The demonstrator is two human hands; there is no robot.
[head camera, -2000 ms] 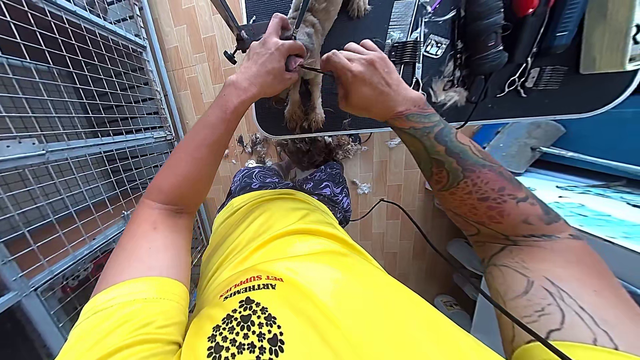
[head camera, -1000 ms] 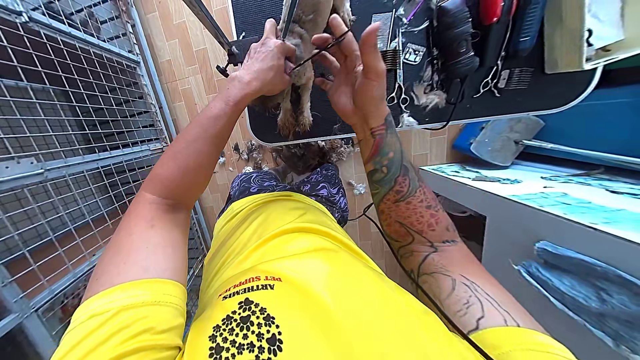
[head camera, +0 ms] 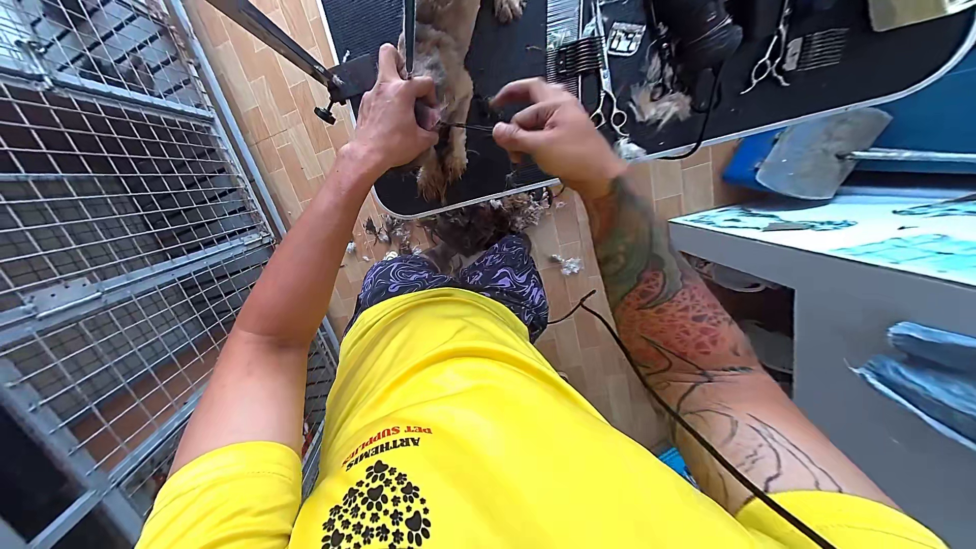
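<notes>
A tan dog (head camera: 446,53) stands on the black grooming table (head camera: 503,164), its front legs near the edge and its head mostly hidden by my left hand. My left hand (head camera: 398,114) is closed around the dog's muzzle, where a dark nose shows between thumb and fingers. My right hand (head camera: 553,126), right of the muzzle, pinches the end of a thin dark tool (head camera: 467,126), perhaps slim scissors or forceps, whose other end reaches the muzzle. A grooming-arm post and strap rise beside my left hand.
Grooming shears (head camera: 608,107), combs (head camera: 583,57), a dark clipper-like device (head camera: 698,30) and hair tufts lie on the table's right side. A wire cage (head camera: 137,191) stands at left. Cut hair (head camera: 476,225) covers some floor. A dustpan (head camera: 823,152) and a cable are at right.
My right hand was opened wider, palm showing, one second ago; now its fingers are curled in by the thin tool. My left hand has stayed at the dog's muzzle.
</notes>
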